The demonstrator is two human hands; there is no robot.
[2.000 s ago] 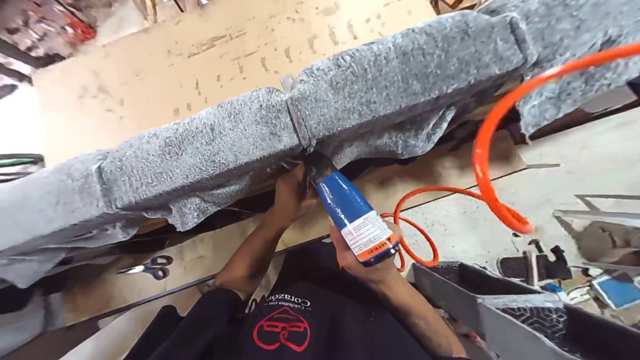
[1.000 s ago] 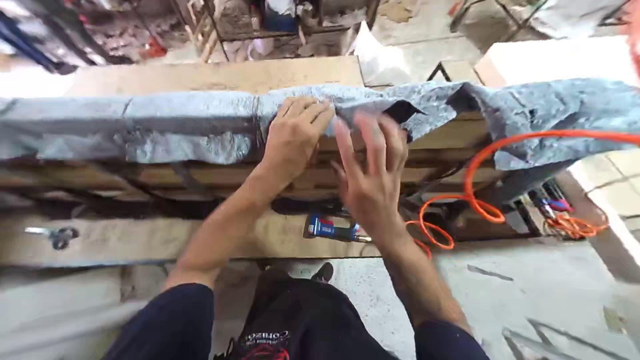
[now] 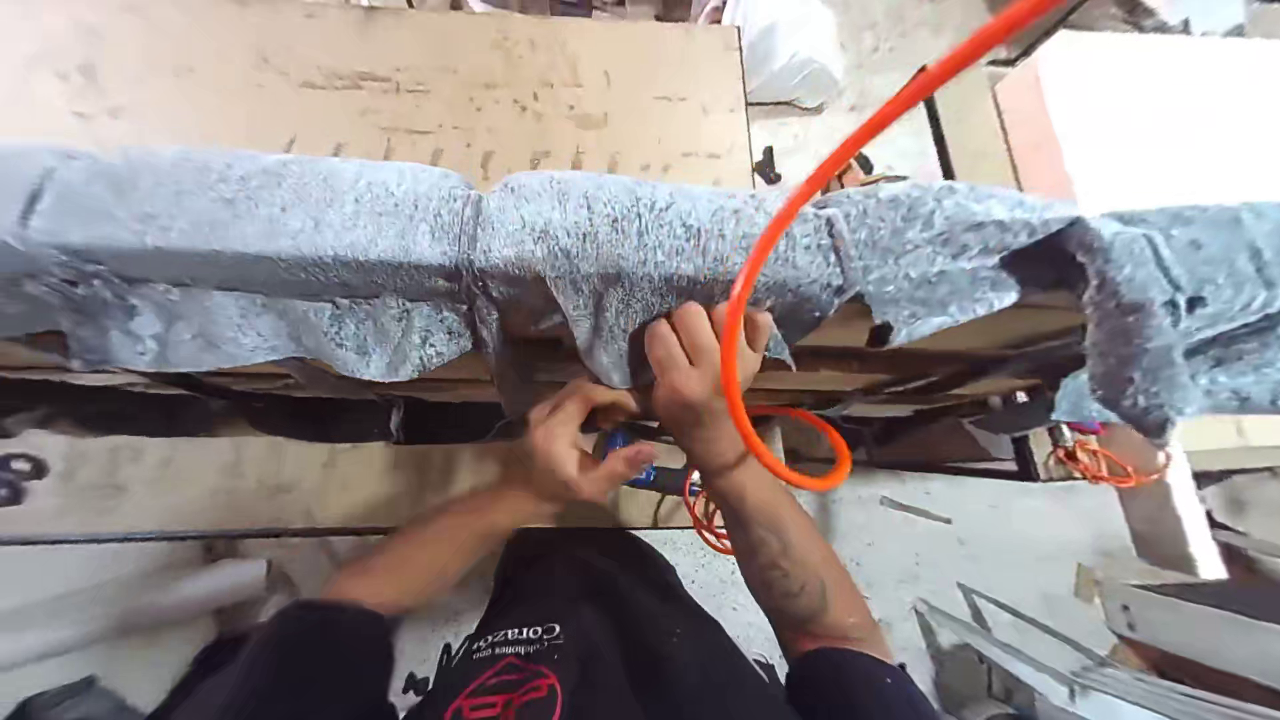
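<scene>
Grey plush upholstery fabric [image 3: 640, 230] covers a long padded frame, its loose edge hanging over wooden rails [image 3: 930, 360]. My right hand [image 3: 695, 375] is closed on the hanging edge of this fabric. Just left of it and lower, my left hand [image 3: 580, 440] is held with bent fingers near the rail; whether it grips the fabric's edge cannot be told. Behind and beside the left hand, a blue air tool [image 3: 632, 465] lies on the cardboard-coloured board, partly hidden. An orange coiled air hose [image 3: 765, 260] passes in front of the right hand.
Scissors [image 3: 20, 478] lie at the far left of the lower board [image 3: 250, 480]. A large tan board [image 3: 400, 90] extends behind the frame. A white sack [image 3: 785, 50] stands beyond it. Metal frames [image 3: 1040, 650] are at the lower right, and another orange hose [image 3: 1100, 462] hangs at right.
Two seconds ago my right hand held the blue tool against the fabric; one second ago it was out of that hand, lying on the board. Both hands have since moved lower along the fabric.
</scene>
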